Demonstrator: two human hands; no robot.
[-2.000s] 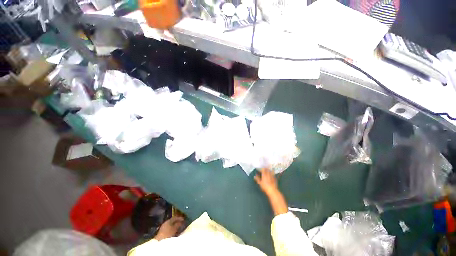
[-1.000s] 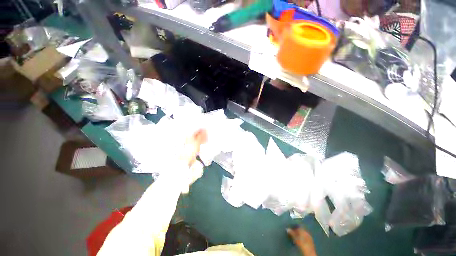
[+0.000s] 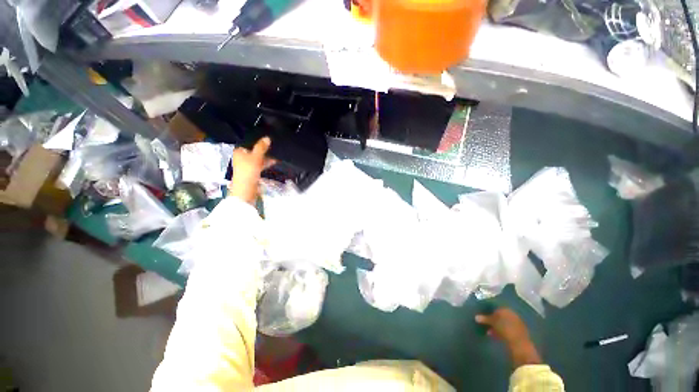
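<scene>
My left hand (image 3: 251, 167) is stretched out at the rear left of the bench, its fingers at the left edge of a black block (image 3: 295, 153), probably a heat sink, under the shelf. Whether the fingers grip it is not clear. My right hand (image 3: 510, 331) is low over the green mat (image 3: 414, 341), fingers a little apart, with nothing visible in it. Whitish bubble bags (image 3: 421, 241) lie in a long heap between and behind the hands. A slim white marker pen (image 3: 611, 340) with a dark tip lies right of my right hand.
A metal-edged shelf (image 3: 291, 63) crosses the back, with an orange tape roll (image 3: 429, 34) at its edge. Dark bagged parts (image 3: 663, 230) stand at the right. A cardboard box (image 3: 126, 292) and a red stool (image 3: 282, 360) are below the bench.
My left hand has moved from over the bags to the black block at the rear. The view has shifted, and more of my right forearm and the pen now show.
</scene>
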